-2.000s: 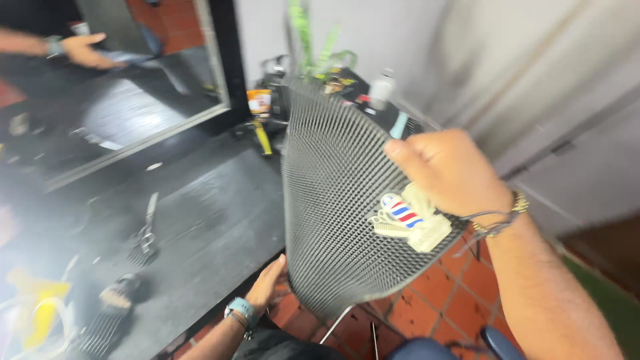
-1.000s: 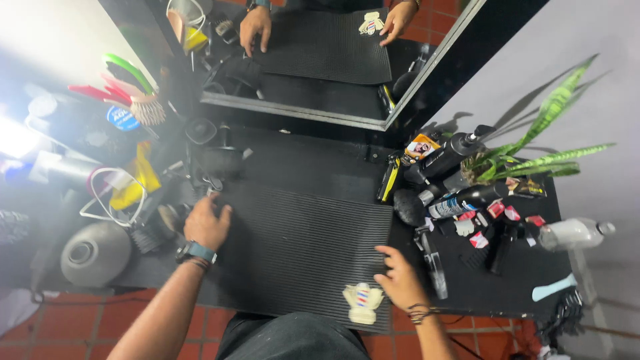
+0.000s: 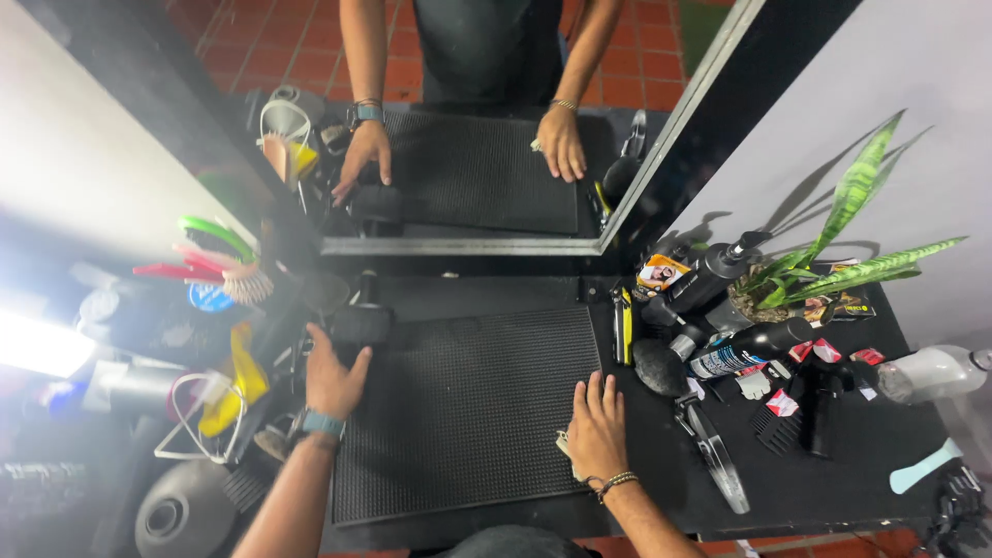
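A black ribbed rubber mat (image 3: pixel 473 418) lies flat on the black counter in front of the mirror. My left hand (image 3: pixel 335 372) is at the mat's upper left corner, thumb and fingers apart, nothing held in it, beside a dark brush or tool (image 3: pixel 363 324). My right hand (image 3: pixel 597 426) rests at the mat's right edge with its fingers spread a little. It covers most of the cream rubber emblem (image 3: pixel 564 446) on the mat. Both hands and the mat also show in the mirror (image 3: pixel 480 170).
Right of the mat are a yellow-black trimmer (image 3: pixel 622 325), a razor (image 3: pixel 717 457), a black spray can (image 3: pixel 748 349), a pump bottle (image 3: pixel 717 267), a potted snake plant (image 3: pixel 845 194) and a clear bottle (image 3: pixel 930 374). Brushes (image 3: pixel 248 280), a yellow item (image 3: pixel 232 380) and a grey bowl-like object (image 3: pixel 186 508) are at left.
Two seconds ago the mat was held up in my hands; now it lies on the counter. Since one second ago, my right hand has moved over the emblem, which then showed uncovered.
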